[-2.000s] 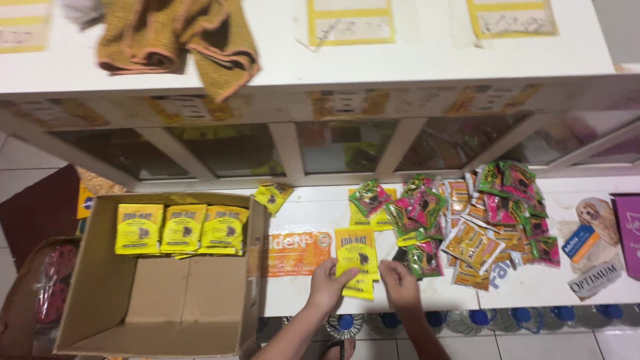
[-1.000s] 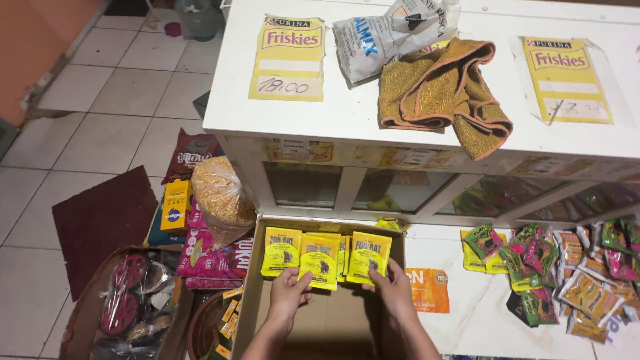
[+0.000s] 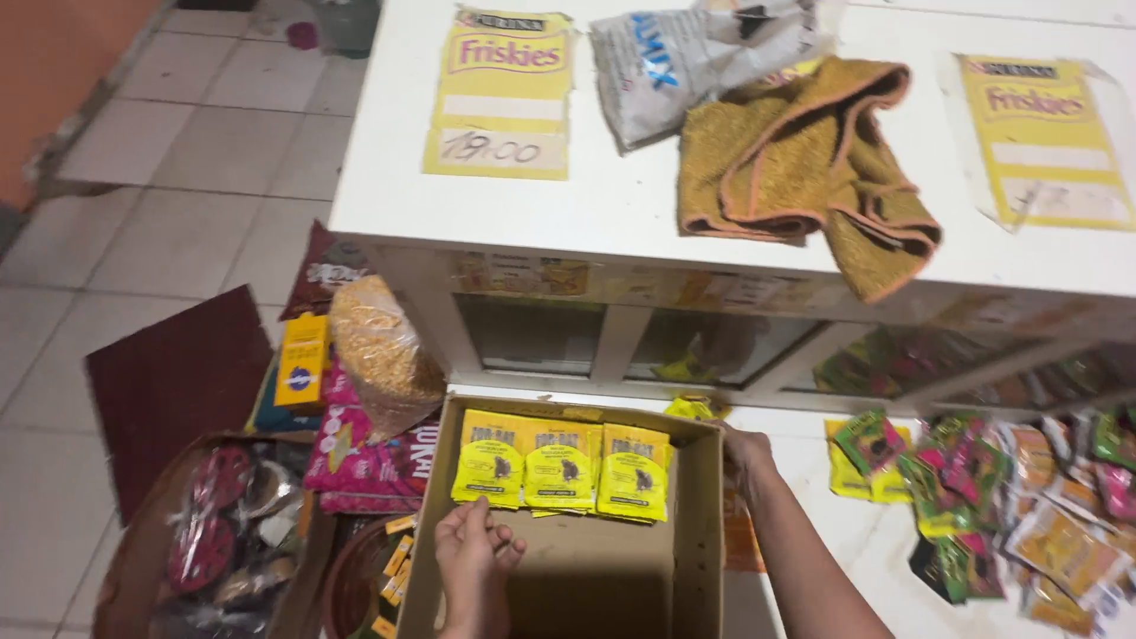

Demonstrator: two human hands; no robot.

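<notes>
A cardboard box (image 3: 621, 555) holds three stacks of yellow rat-bait sachets side by side along its far wall: a left stack (image 3: 488, 457), a middle stack (image 3: 559, 466) and a right stack (image 3: 634, 472). My left hand (image 3: 479, 555) is inside the box, just below the left stack, with its fingers loosely curled and nothing seen in them. Outside the right wall, near the far corner, my right hand (image 3: 745, 453) touches the box; its fingertips are partly hidden, so its hold is unclear. Another yellow sachet (image 3: 697, 408) lies behind that corner.
Piled colourful sachets (image 3: 963, 506) lie on the white surface at right. Behind the box stands a white cabinet with a brown cloth (image 3: 799, 169) and a plastic bag (image 3: 674, 62) on top. At left are a bag of grain (image 3: 382, 355), a yellow box (image 3: 302, 359) and another carton (image 3: 142, 532).
Two seconds ago both hands were at yellow sachets right of the box; one second ago they were at the sachets in it. My right hand has since moved to the box's right outer side.
</notes>
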